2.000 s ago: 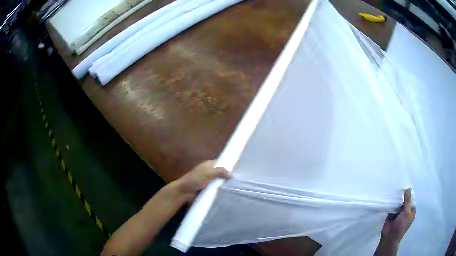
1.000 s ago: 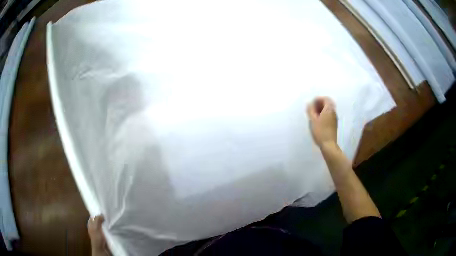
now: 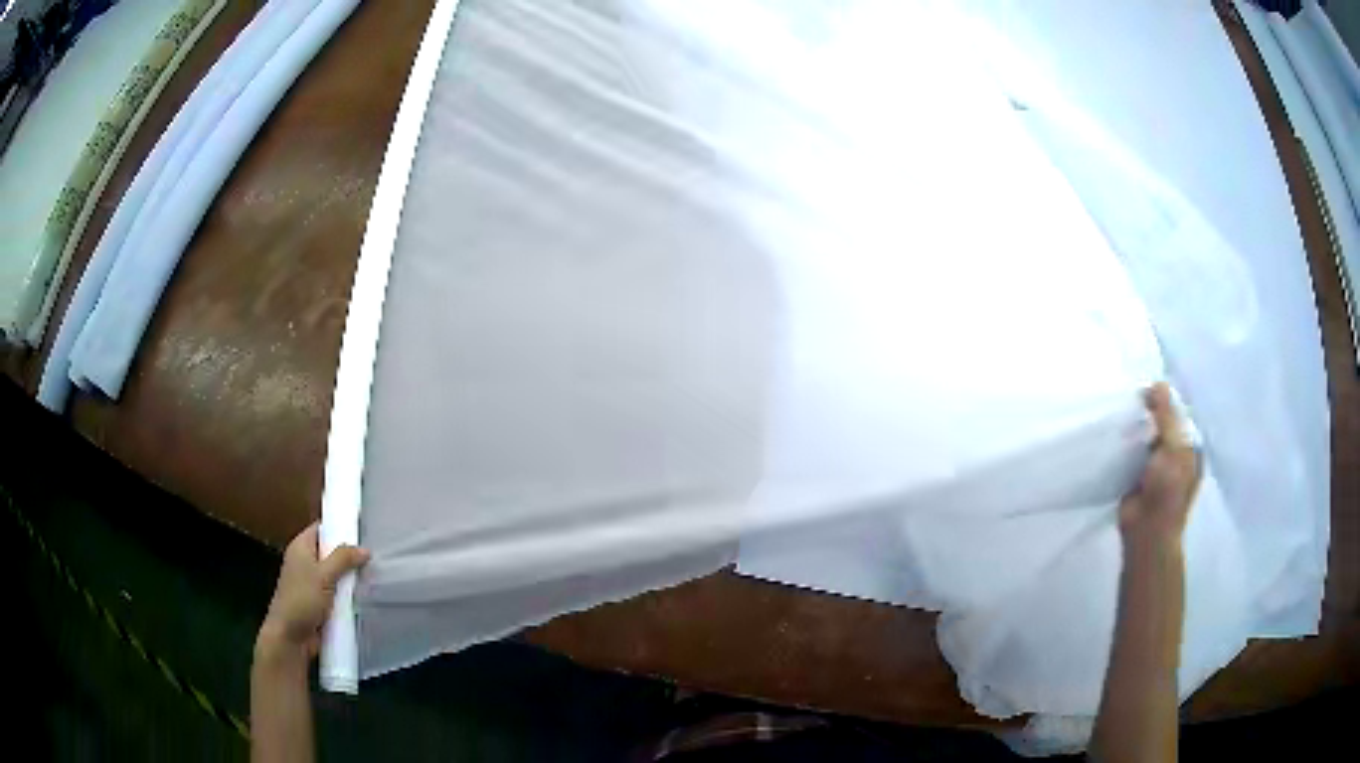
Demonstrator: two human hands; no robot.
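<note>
A thin white see-through fabric [image 3: 582,328] is stretched from a narrow white roll [image 3: 369,328] on the left to my right hand. My left hand [image 3: 309,589] grips the roll near its lower end, thumb across it. My right hand [image 3: 1163,465] is closed on the fabric's edge at the right. The fabric has creases running between the hands. Loose white fabric [image 3: 1074,626] hangs in folds below my right hand. A flat white sheet [image 3: 1275,492] lies under it on the brown table [image 3: 254,358].
White rolls [image 3: 194,194] lie on the table at the left, beside a patterned cream strip or roll [image 3: 93,172]. More white rolls or sheets [image 3: 1320,119] lie at the far right. The table's curved near edge borders a dark green floor with striped tape [image 3: 112,626].
My right hand was over the spread fabric and now holds its edge farther right, pulling it taut. The view has shifted; the roll in my left hand appears more upright.
</note>
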